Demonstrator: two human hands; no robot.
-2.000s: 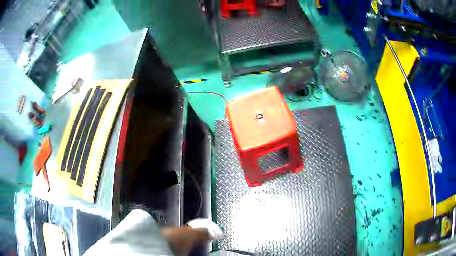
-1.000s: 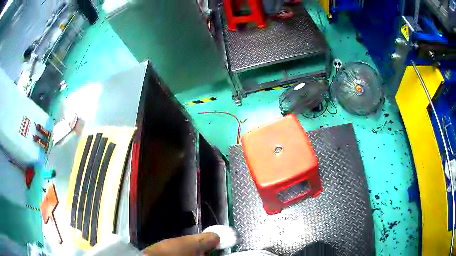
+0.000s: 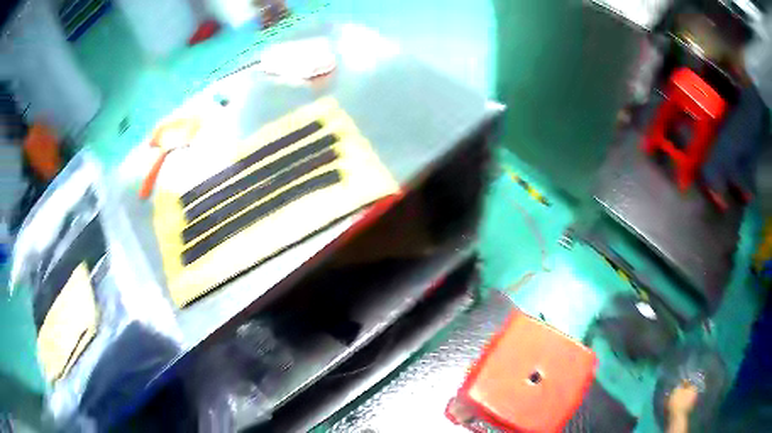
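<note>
Three dark rubber strips (image 3: 261, 184) lie in parallel rows on a tan cardboard sheet (image 3: 288, 254) on the grey metal-topped table (image 3: 415, 89). The cardboard lies along the table's red front edge. My left hand is not in view. A small blurred skin-toned shape stands at the bottom right edge; it may be part of my right hand, but its fingers and anything held cannot be told.
Dark sheet stock in clear film (image 3: 140, 338) hangs at the table's left end with a small tan piece (image 3: 69, 326) on it. An orange tool (image 3: 154, 173) lies behind the strips. A red stool (image 3: 533, 372) stands on the floor plate. Another red stool (image 3: 690, 106) is on a platform.
The view has turned left, tilted and blurred, so the table fills more of it. The hand, with white at its end, and its pale sleeve have left the bottom middle.
</note>
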